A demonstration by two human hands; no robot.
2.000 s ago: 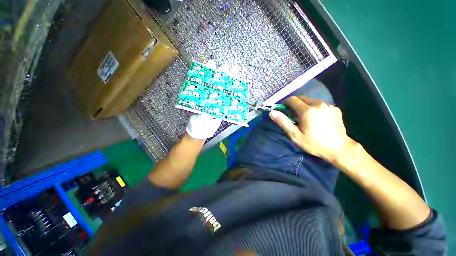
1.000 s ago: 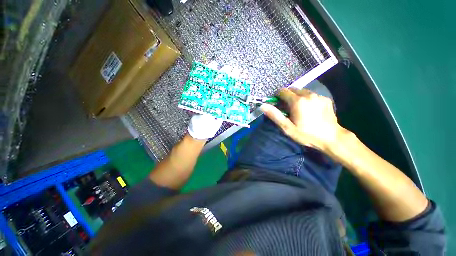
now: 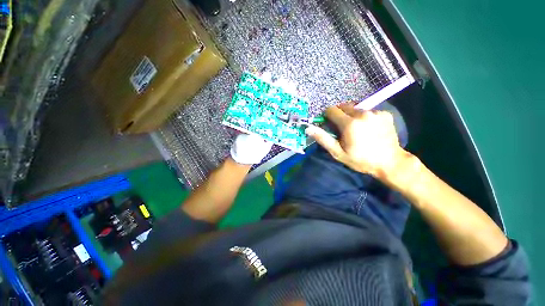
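Observation:
A green-and-white circuit board panel (image 3: 263, 110) is tilted over the tray, its solder side facing up. My left hand (image 3: 250, 149), in a thin white glove, holds it from below at the near edge; most of its fingers are hidden under the panel. My bare right hand (image 3: 370, 140) is closed around green-handled side cutters (image 3: 315, 119). Their metal jaws lie over the right part of the panel. Whether the jaws are open or shut is too small to tell.
The wire mesh tray (image 3: 382, 91) holds fine grey lead clippings (image 3: 281, 42). A brown cardboard box (image 3: 158, 72) stands at its left. A blue rack (image 3: 83, 236) with black parts is at the lower left. A curved green work surface (image 3: 478, 89) is at the right.
My right hand and the cutters have moved left, bringing the jaws from the panel's right edge over the panel. The panel, box and tray appear slightly further right in the view.

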